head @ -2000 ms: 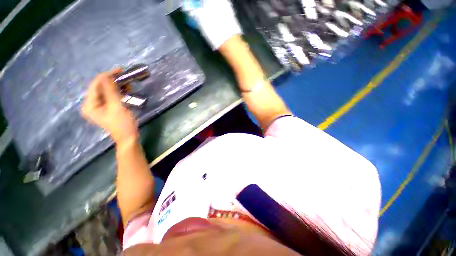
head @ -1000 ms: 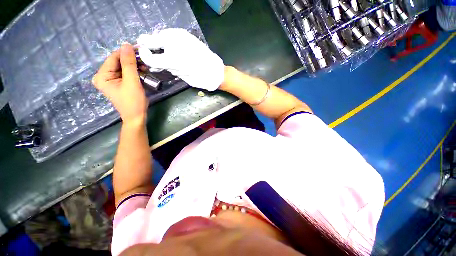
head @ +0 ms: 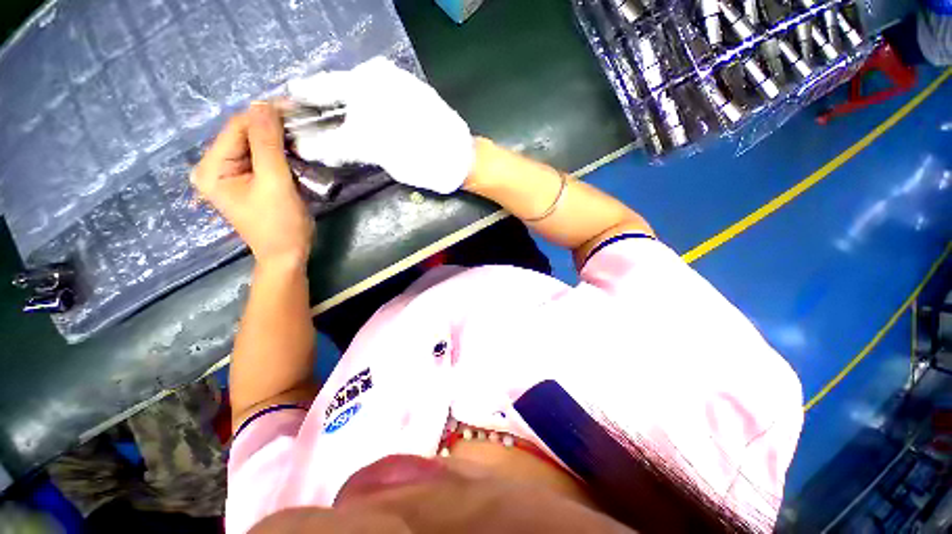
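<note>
My bare left hand [head: 251,177] and my white-gloved right hand [head: 381,125] meet over the front edge of the wrapped blister tray [head: 136,136]. Between them they hold a shiny metal part [head: 313,115], blurred and partly covered by the fingers. A second metal part [head: 316,186] shows just below, close to my left fingers; whether it is held or lies on the tray I cannot tell. Dark metal parts [head: 47,287] lie at the wrapped tray's left corner.
A filled blister tray [head: 720,63] with rows of metal parts sits at the upper right. A light blue bottle [head: 457,8] is cut off by the top edge. A small pale scrap [head: 415,197] lies near the bench edge. A red stool [head: 875,81] stands on the blue floor.
My right hand came from the upper right, beside the bottle, to my left hand and now holds the part with it. Over the last second the hands have barely moved.
</note>
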